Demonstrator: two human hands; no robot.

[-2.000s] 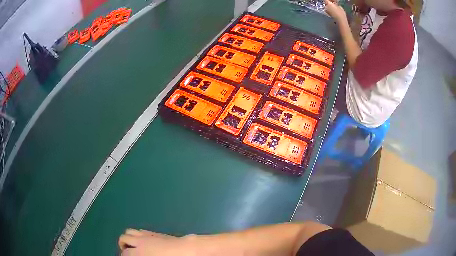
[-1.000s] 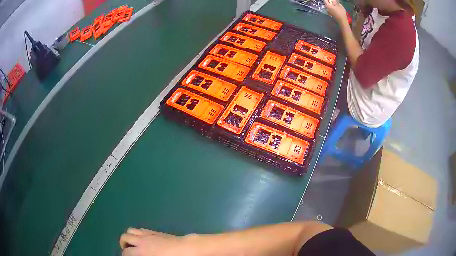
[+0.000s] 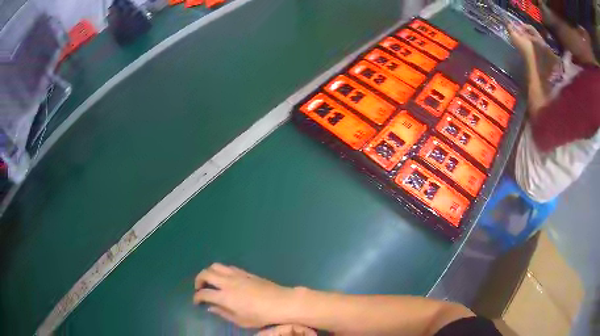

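Note:
My right hand (image 3: 238, 296) rests on the green work surface at the bottom centre, its forearm coming in from the lower right. Its fingers point left and are loosely curled, with a gap between them, and nothing shows in it. Part of my left hand (image 3: 287, 330) shows at the bottom edge, just below the right wrist; its fingers are cut off. A large black tray (image 3: 327, 136) of orange housings (image 3: 337, 120) lies beyond the hands, toward the right. Most housings lie in rows, and two are set crosswise in the middle column.
A pale marked strip (image 3: 209, 172) divides the green surface (image 3: 158, 105). A coworker in maroon sleeves (image 3: 569, 108) sits at the right on a blue stool (image 3: 520, 209). A cardboard box (image 3: 543, 289) stands at the lower right. A loose orange piece (image 3: 80, 38) lies at the upper left.
The view has shifted, so the tray appears farther right. My right hand shows higher and farther right in the picture. Part of my left hand has appeared at the bottom edge.

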